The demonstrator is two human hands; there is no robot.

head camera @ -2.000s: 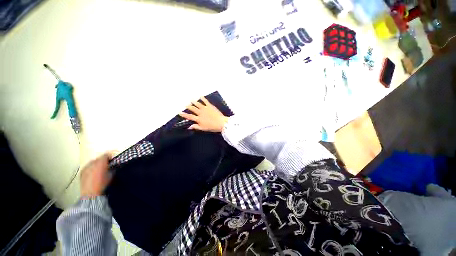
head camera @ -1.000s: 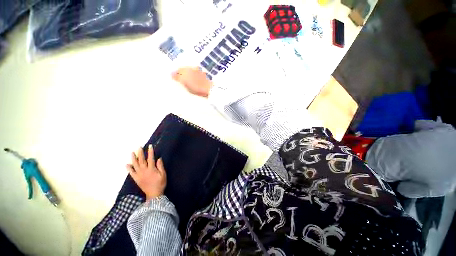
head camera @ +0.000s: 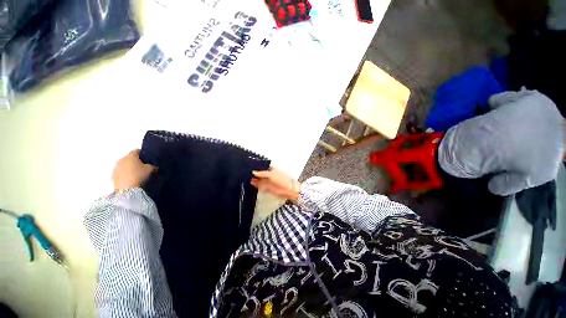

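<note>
A dark garment (head camera: 198, 205) lies in front of me, its far end on the table and its near part running down beside my checked apron. A thin black-and-white edge shows along its far end. My left hand (head camera: 131, 171) grips its far left corner. My right hand (head camera: 277, 184) grips its far right corner between thumb and fingers. Beyond it lie flat printed poly bags (head camera: 222, 53) with black lettering; neither hand touches them. The garment's lower end is cut off by the picture's edge.
A teal air gun (head camera: 38, 237) lies at the left. Dark bagged garments (head camera: 71, 37) lie at the far left. A red-and-black item (head camera: 288, 11) and a phone (head camera: 364, 9) are at the table's far right. Beyond its edge are a wooden stool (head camera: 378, 99), a blue bin (head camera: 465, 96) and a red stool (head camera: 409, 163).
My right hand has come back from the poly bags to the garment's right corner. My left hand has moved from lying flat on the cloth to its left corner. The view has shifted right.
</note>
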